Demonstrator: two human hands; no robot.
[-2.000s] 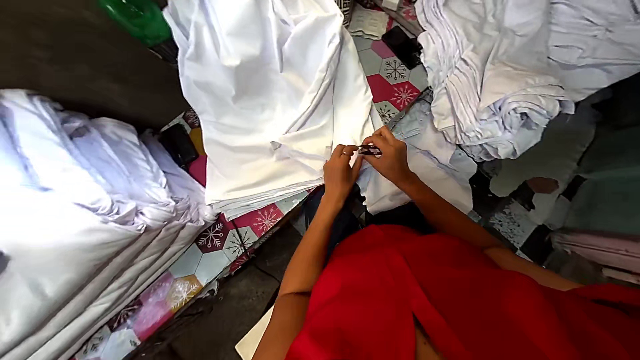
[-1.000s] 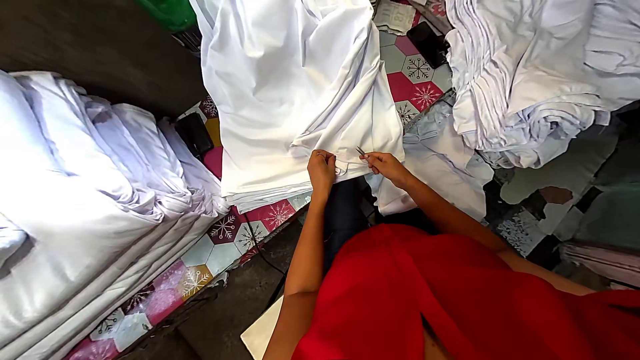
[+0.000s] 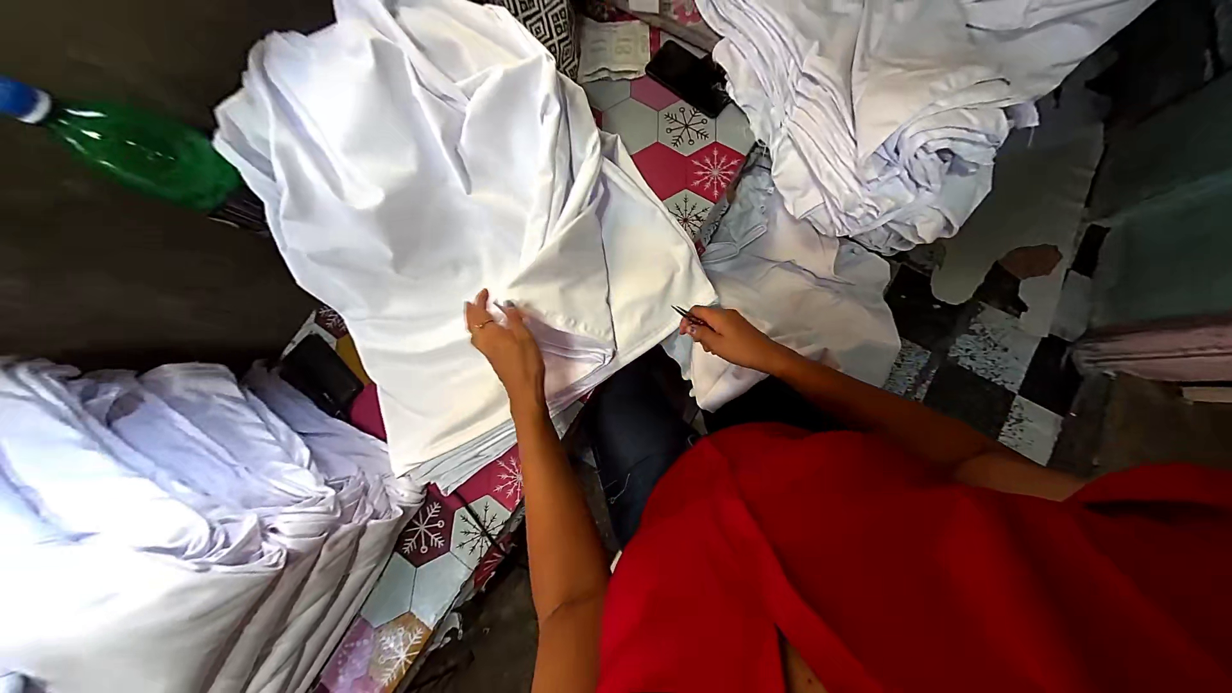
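Note:
White fabric pieces [image 3: 433,212] lie in a layered, wrinkled stack in front of me. My left hand [image 3: 507,348] rests on the top piece near its close edge, fingers somewhat spread; whether it pinches any cloth is hard to tell. At the stack's right corner, my right hand [image 3: 724,337] is closed around a small dark pointed metal tool [image 3: 687,315], perhaps thread snips, with its tip pointing up and left over the cloth. Part of the tool is hidden by the fingers.
Folded white cloth [image 3: 144,539] is piled at the left, and more white cloth [image 3: 866,115] at the upper right. A black phone [image 3: 689,77] lies on the snowflake-patterned cover [image 3: 664,164]. A green bottle [image 3: 144,154] is at the upper left. Another white cloth [image 3: 799,289] hangs beside my right forearm.
My hands, together two seconds ago, are now apart, the left one farther onto the cloth. The tool stays in my right hand. The view has shifted.

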